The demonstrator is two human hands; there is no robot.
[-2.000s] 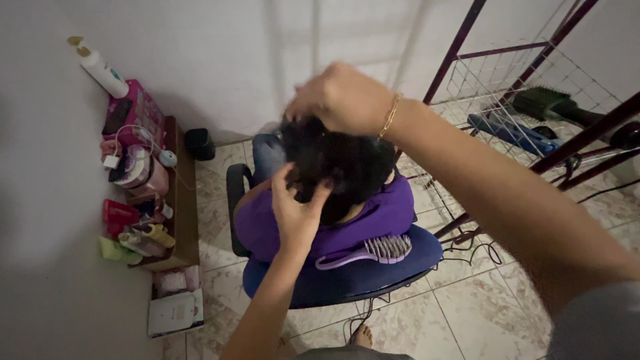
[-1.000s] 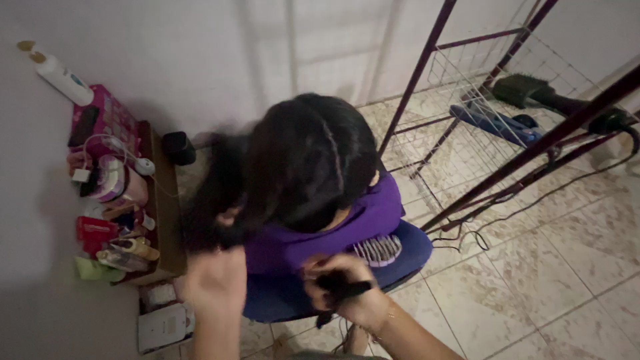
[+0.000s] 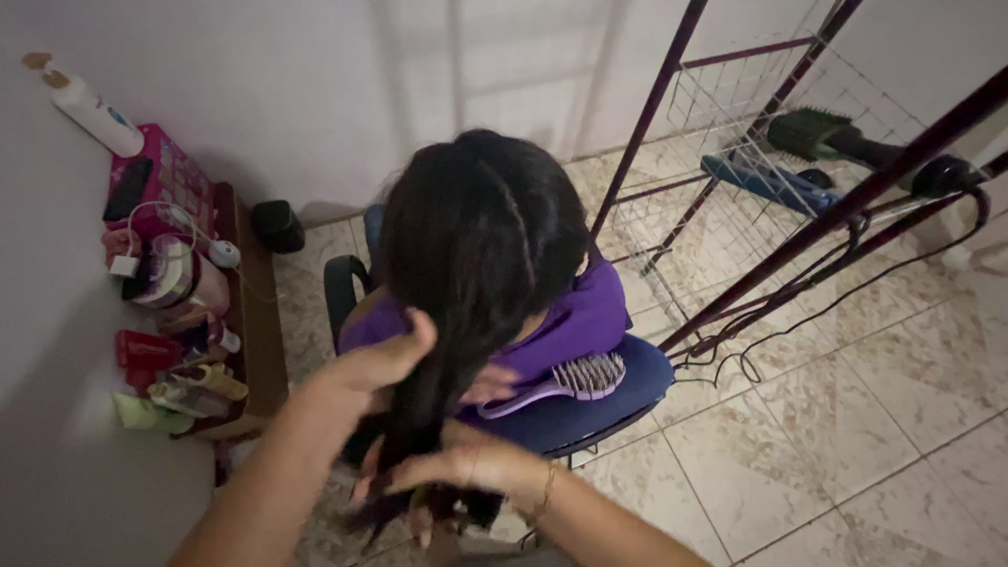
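Observation:
A person in a purple top (image 3: 587, 311) sits with their back to me; their dark hair (image 3: 480, 228) is parted and hangs down behind. My left hand (image 3: 394, 354) is at the left side of the hanging lock, thumb up, its other fingers partly hidden by the hair. Lower down, my right hand (image 3: 465, 468) is closed around the ends of the hair, with a blurred black item beneath it, perhaps a hair tie. Fingers show just right of the lock; whose they are I cannot tell. A lilac vented hairbrush (image 3: 587, 378) lies on the blue chair back.
At the left, a wooden shelf unit (image 3: 256, 339) holds a white pump bottle (image 3: 98, 114), a pink box (image 3: 177, 181), jars and tubes. To the right stands a metal rack (image 3: 646, 126) with a round brush appliance (image 3: 850, 142), a blue hair straightener (image 3: 764, 185) and hanging cords (image 3: 827, 295).
Two seconds ago both my hands were up at the head and the hair was gathered there. The hair now hangs loose down the back, and my hands have come down to it.

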